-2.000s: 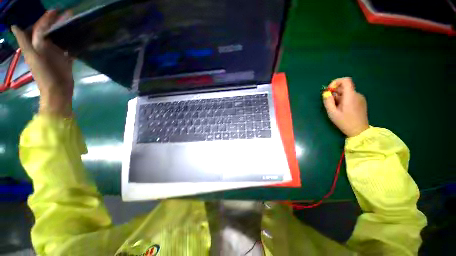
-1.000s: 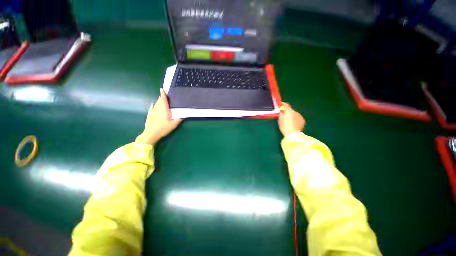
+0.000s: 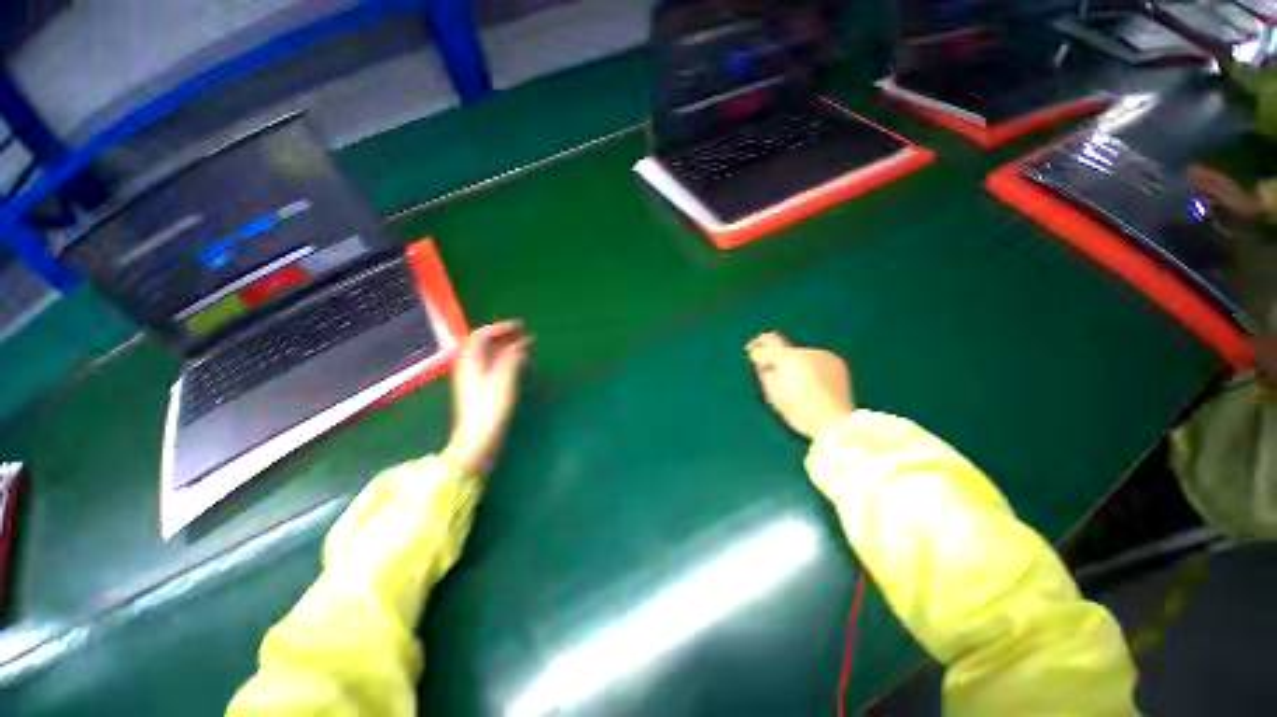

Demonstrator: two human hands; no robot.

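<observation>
My left hand (image 3: 490, 385) is just right of the left laptop (image 3: 301, 350), its fingers near the corner of the red pad (image 3: 438, 297); it holds nothing that I can see. The left laptop stands open on a white sheet (image 3: 224, 497) over that pad, its screen lit with blue, green and red blocks. My right hand (image 3: 805, 383) is over the green bench with its fingertips closed on a small yellow-wrapped plug (image 3: 763, 345). A red wire (image 3: 852, 637) shows below my right sleeve.
Another open laptop (image 3: 763, 154) is on a red-edged pad at the back centre, with one more (image 3: 980, 70) to its right. At the right a dark laptop (image 3: 1148, 196) lies on a red pad, with another person's hand (image 3: 1225, 189) over it. Blue racking (image 3: 238, 91) stands behind the bench.
The view has turned right. My left hand has let go of the laptop's left side and moved to its right side. My right hand has left the pad's right corner, keeping the plug.
</observation>
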